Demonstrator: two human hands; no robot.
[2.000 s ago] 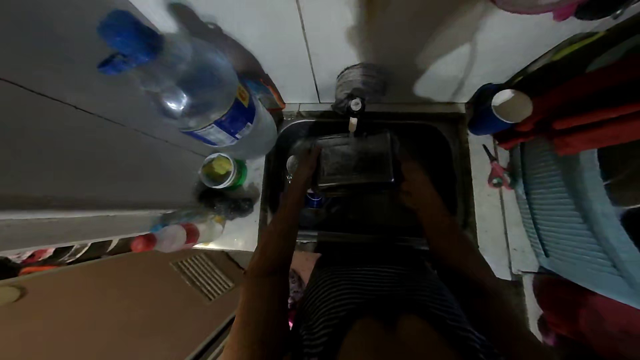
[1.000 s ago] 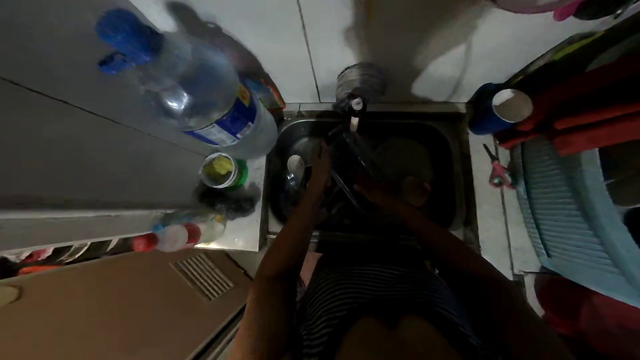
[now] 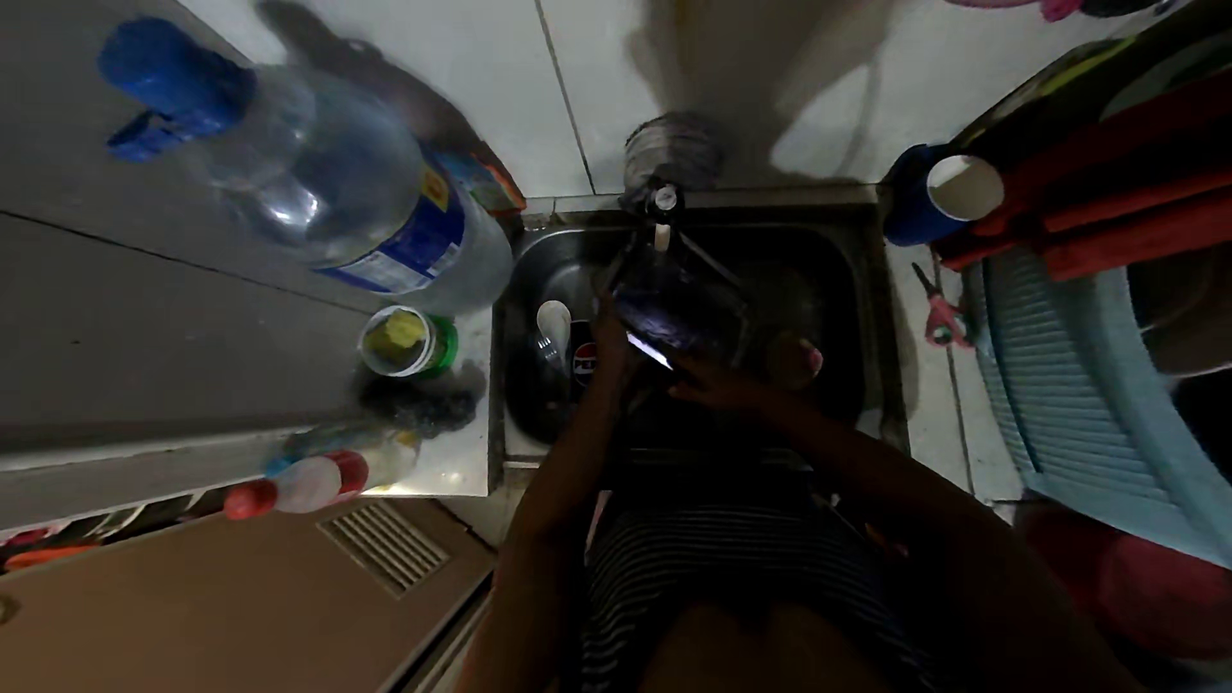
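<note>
Under the faucet [image 3: 664, 207] a clear rectangular container [image 3: 679, 298] is tilted inside the dark sink [image 3: 876, 385]. My left hand [image 3: 613, 337] grips its left side. My right hand [image 3: 712, 385] is at its lower edge, fingers spread; whether it bears any of the weight is unclear. Left of my left hand lie a pale spoon [image 3: 553, 320], a fork [image 3: 548, 350] and a dark item with a Pepsi logo [image 3: 584, 361]. A roundish item with a pinkish patch [image 3: 797, 360], perhaps a sponge, is in the sink to the right of the container.
Left of the sink stand a large plastic bottle [image 3: 356, 192], an open tub [image 3: 397, 342], a black plastic bag [image 3: 423, 399] and a red-capped bottle [image 3: 322, 481]. At the right are a blue cup [image 3: 924, 217], pink-handled scissors [image 3: 945, 318] and a light blue plastic rack [image 3: 1068, 385].
Two seconds ago the container was held roughly level between both hands; it is now tilted beneath the faucet. Since one second ago, my left hand has moved toward me along its side.
</note>
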